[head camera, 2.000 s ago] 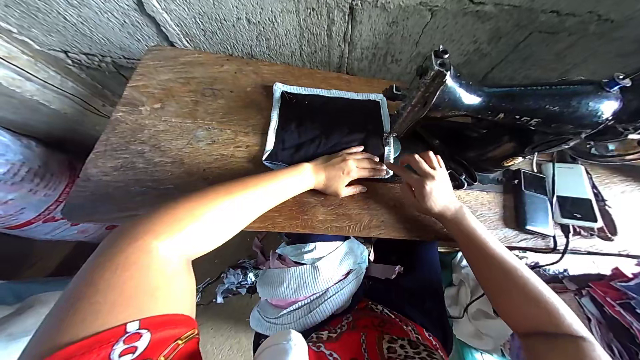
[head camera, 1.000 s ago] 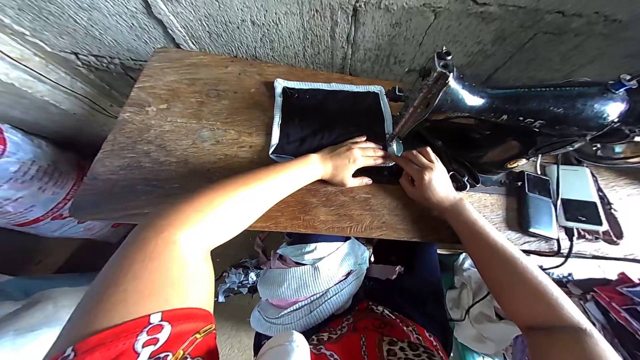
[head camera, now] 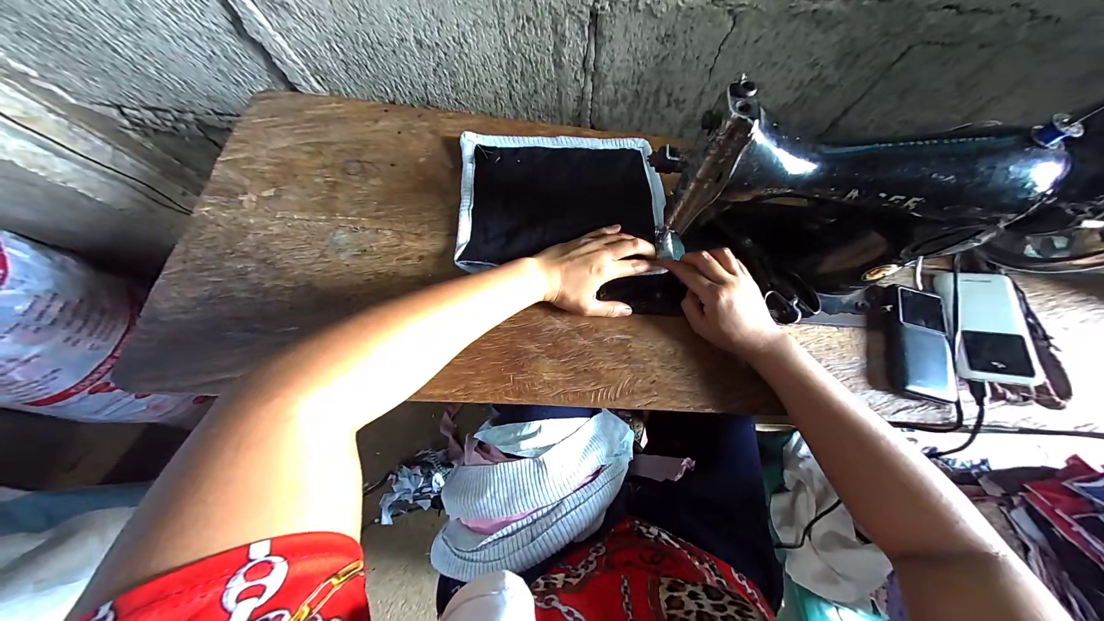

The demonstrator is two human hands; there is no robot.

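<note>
A dark fabric rectangle point(head camera: 565, 194) edged with a pale ribbed strip lies on the wooden sewing table, its near right corner by the needle area of a black sewing machine point(head camera: 897, 185). My left hand point(head camera: 595, 272) rests flat on the near edge of the cloth, fingers spread toward the presser foot. My right hand point(head camera: 724, 297) pinches the cloth's edge just right of the needle, fingertips almost meeting the left ones. The needle and foot are mostly hidden by the machine's head and my fingers.
Two power banks, one dark point(head camera: 923, 345) and one white point(head camera: 996, 332), lie with cables right of my forearm. Pale ribbed fabric strips point(head camera: 535, 500) rest on my lap. A concrete block wall point(head camera: 483, 60) stands behind the wooden table point(head camera: 319, 233). A printed sack point(head camera: 65, 328) is at left.
Two seconds ago my left hand lay on the cloth's lower right part and my right fingers were a little apart. Now both hands' fingertips are close together at the needle.
</note>
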